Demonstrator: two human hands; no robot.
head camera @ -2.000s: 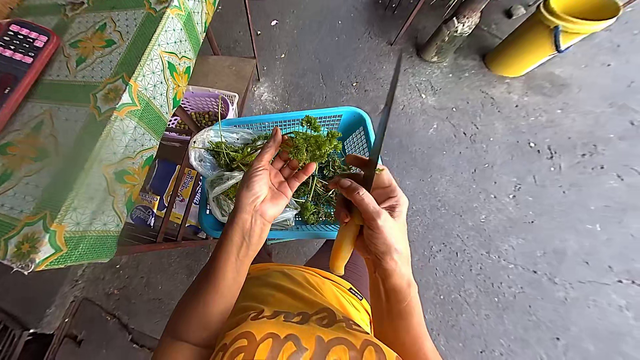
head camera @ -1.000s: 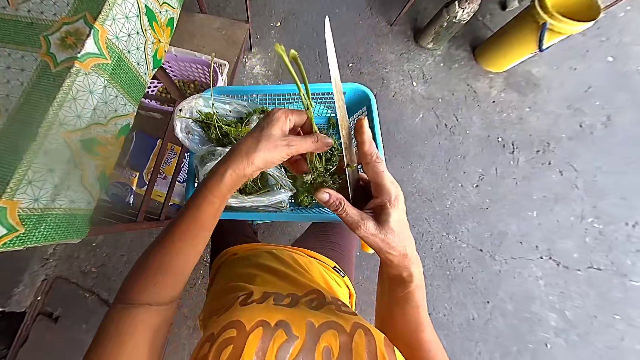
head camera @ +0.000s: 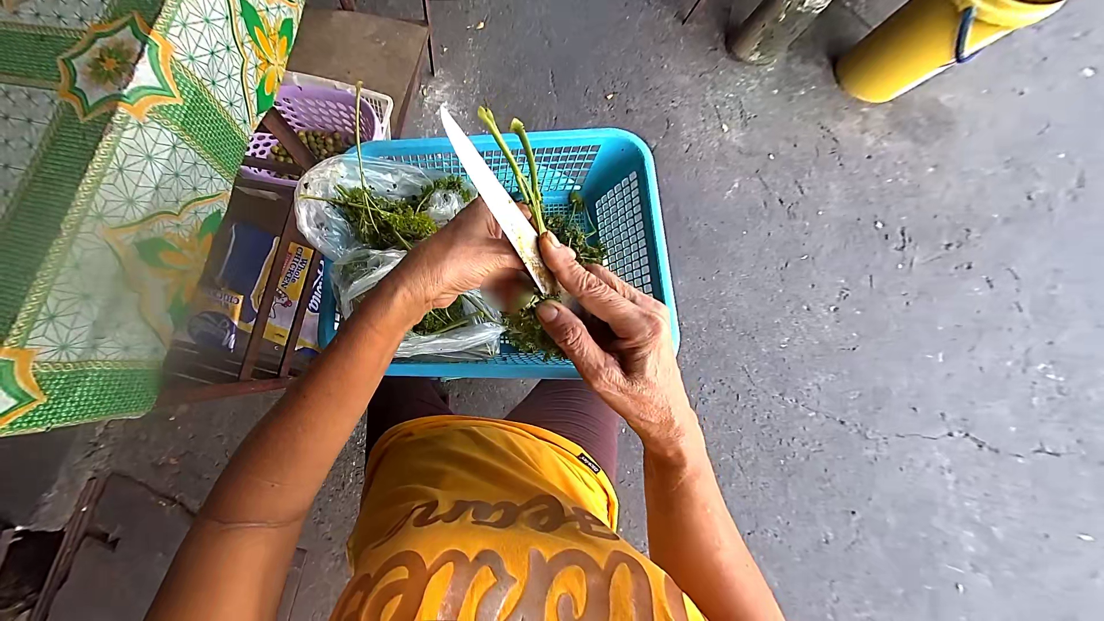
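Note:
My right hand (head camera: 617,341) is closed around a knife (head camera: 493,194), whose handle is hidden; the blade points up and to the left. My left hand (head camera: 461,254) grips a bunch of green stems (head camera: 522,168), with the thick cut ends upward beside the blade. Curly green leaves (head camera: 533,332) show below, between the hands. Both hands are over a blue plastic basket (head camera: 634,159) on my lap. In its left part a clear plastic bag (head camera: 323,207) lies with more leafy greens (head camera: 384,220). Some loose greens are partly hidden beneath my hands.
A table with a green patterned cloth (head camera: 129,164) stands at the left. Beside it, a purple basket (head camera: 323,108) holds small round green things, near a wooden rack (head camera: 259,293) with printed packaging. A yellow bucket (head camera: 901,52) and a post (head camera: 772,30) stand at the upper right.
My left hand, open under a leafy sprig two seconds ago, has closed on stems whose ends point upward. The knife blade has tilted over to the left, across the stems.

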